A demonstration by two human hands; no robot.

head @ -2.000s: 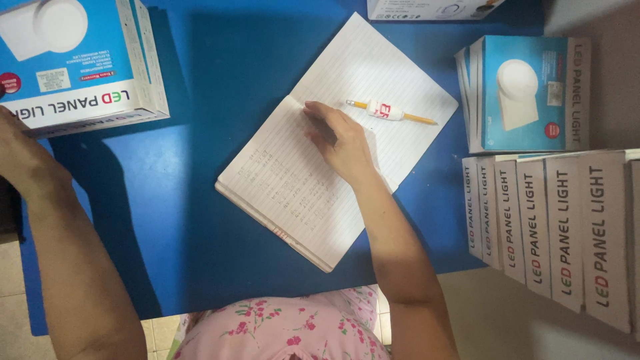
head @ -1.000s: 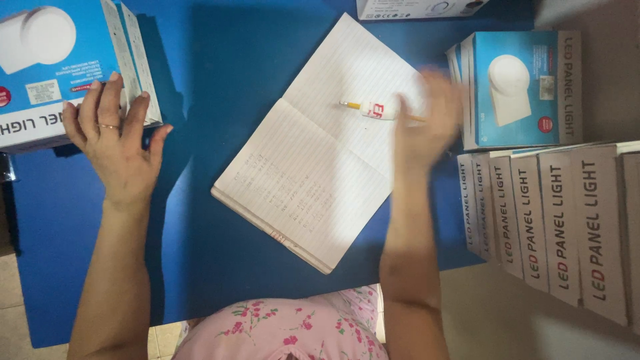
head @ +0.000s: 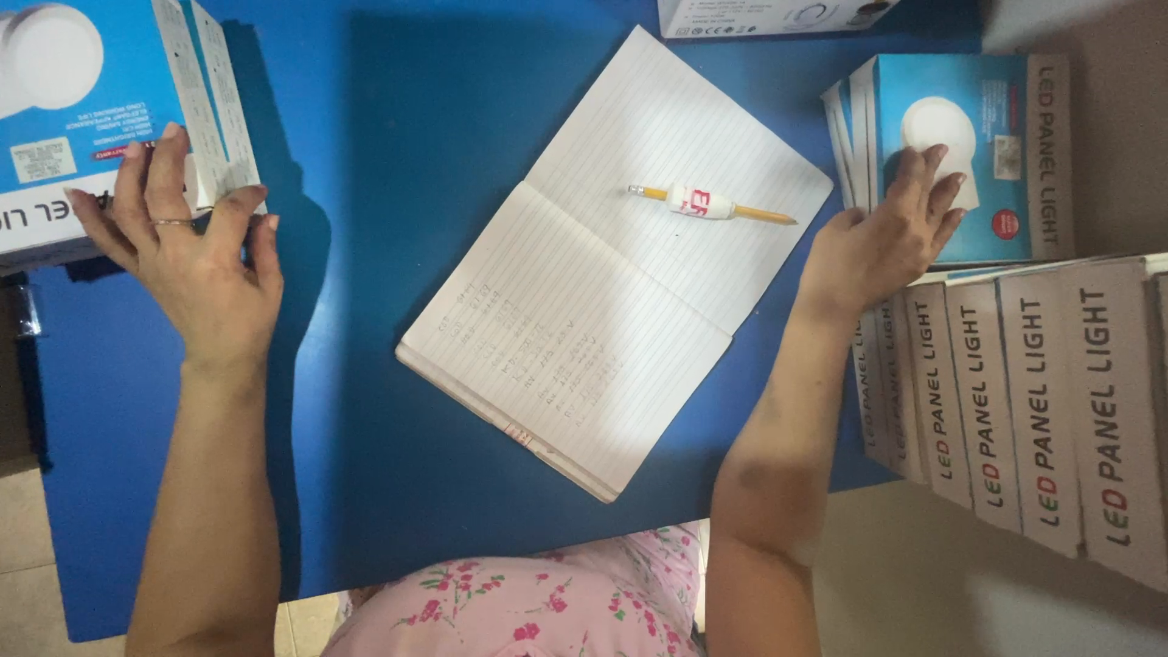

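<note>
My left hand (head: 196, 246), with a ring on one finger, rests with spread fingers on the near edge of a blue and white LED panel light box (head: 87, 128) at the upper left. My right hand (head: 890, 224) lies with its fingertips on top of another LED panel light box (head: 990, 119) at the right; its fingers are apart and do not close around it. Between the hands lies an open lined notebook (head: 593, 274) with handwriting on its lower page. A yellow pencil (head: 766, 215) passes through a white eraser (head: 701, 202) with red print, on the upper page.
Several more LED panel light boxes (head: 1031, 401) form a stepped stack at the right edge, partly beyond the table. One white box (head: 776, 16) sits at the top edge. The blue table (head: 411, 511) ends near the person's floral pink top.
My right hand has moved from the notebook across to the box at the right. My left hand, at the far left edge two seconds ago, is on the left box in both later frames.
</note>
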